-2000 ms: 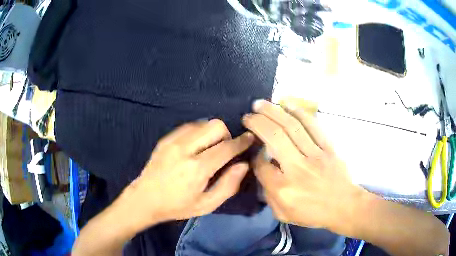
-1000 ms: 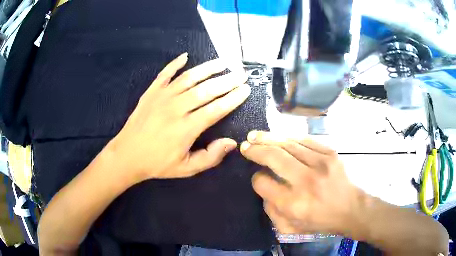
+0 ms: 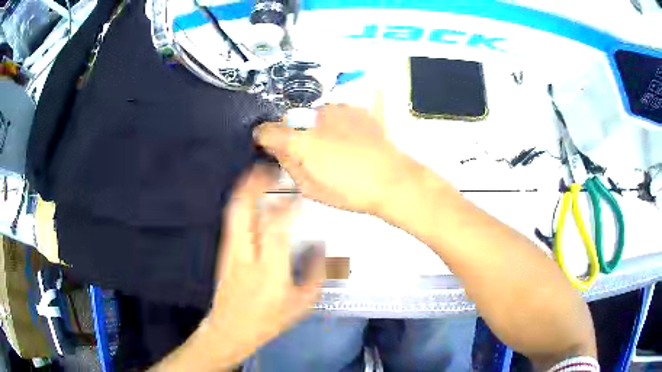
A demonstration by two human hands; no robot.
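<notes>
The black fabric panel [image 3: 152,160] lies on the left part of the white table, its right edge under my hands. My right hand [image 3: 334,152] reaches left across the bed, its fingertips pinching the cloth's edge just below the thread tension assembly [image 3: 301,87]. My left hand [image 3: 258,247] is blurred at the cloth's lower right edge, palm side over the table, fingers raised towards the right hand; whether it grips cloth is unclear. The presser foot and needle cannot be made out.
A black phone-like rectangle [image 3: 448,87] lies on the bed below the "JACK" lettering. Scissors with yellow and green loops [image 3: 577,236] lie at right, near black thread scraps [image 3: 526,156]. A measuring strip [image 3: 406,298] runs along the front edge. A brown cardboard box [image 3: 18,290] stands below left.
The view has shifted, and the machine head now shows farther left. The cloth's right edge is farther left. My right hand has moved left and up; my left hand has come off its flat rest on the cloth.
</notes>
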